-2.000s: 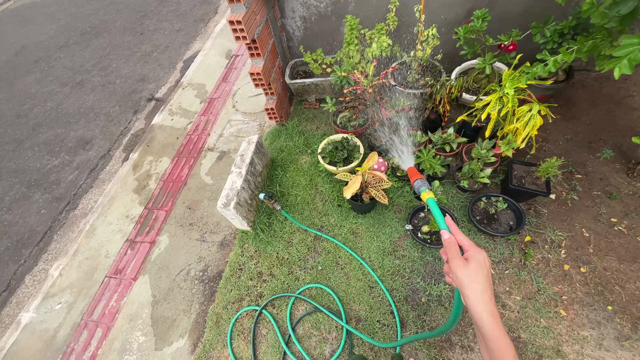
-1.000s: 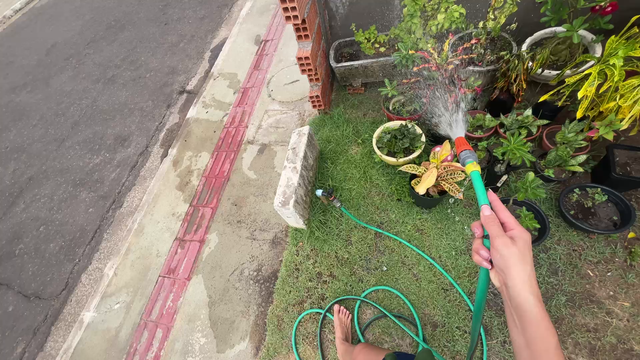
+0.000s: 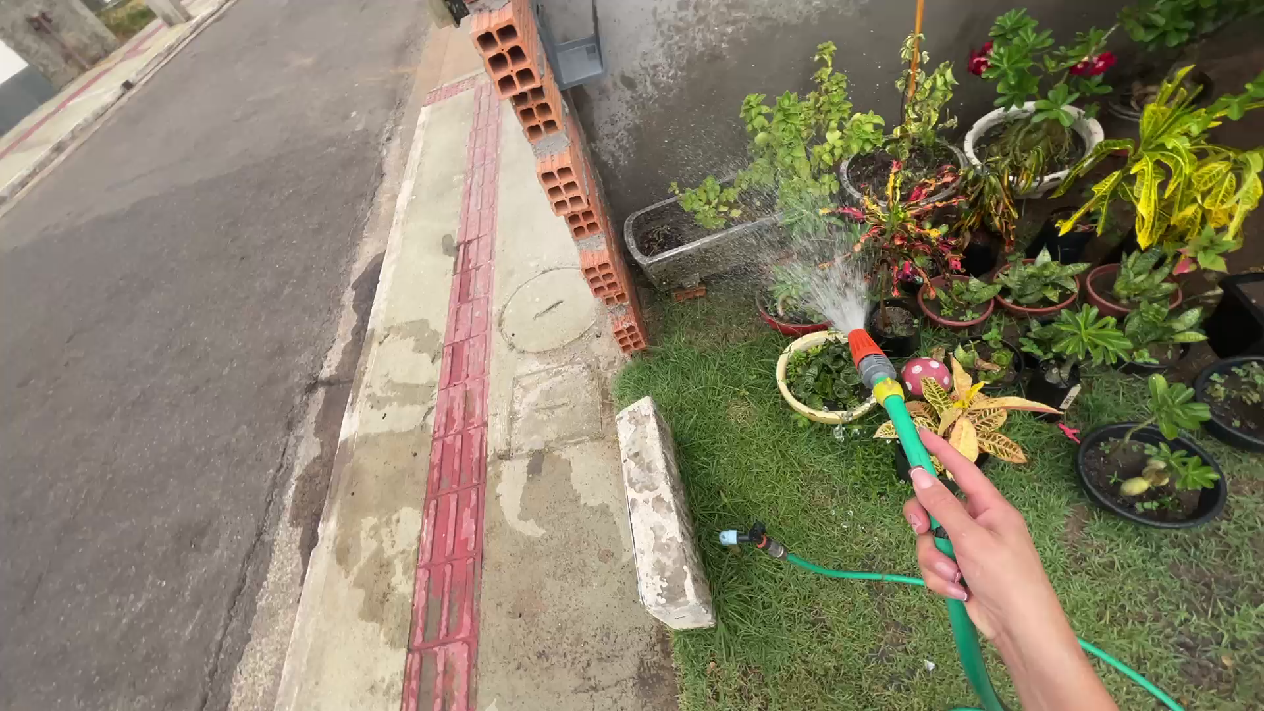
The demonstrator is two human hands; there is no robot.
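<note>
My right hand (image 3: 978, 543) is closed around a green garden hose (image 3: 913, 439) just behind its yellow collar. The orange-tipped spray nozzle (image 3: 869, 357) points up and slightly left, and a fan of water (image 3: 829, 286) leaves it toward the red-leaved croton (image 3: 904, 237) and the leafy shrub (image 3: 805, 138) by the wall. Below the spray sit a round cream pot (image 3: 790, 380) of low green plants and a yellow-leaved potted croton (image 3: 963, 420). A pink polka-dotted ball-shaped thing (image 3: 926, 375) lies between them. My left hand is out of the frame.
Several potted plants crowd the right side, including a black pot (image 3: 1150, 484). A stone trough (image 3: 691, 259) stands by the grey wall and a hollow-brick wall end (image 3: 568, 188). A concrete block (image 3: 662, 513) edges the grass beside the pavement. The hose's tap connector (image 3: 755, 539) lies on the grass.
The view has shifted, showing more of the street and wall. The coiled hose and bare foot seen one second ago are out of view. My right hand still holds the spraying hose.
</note>
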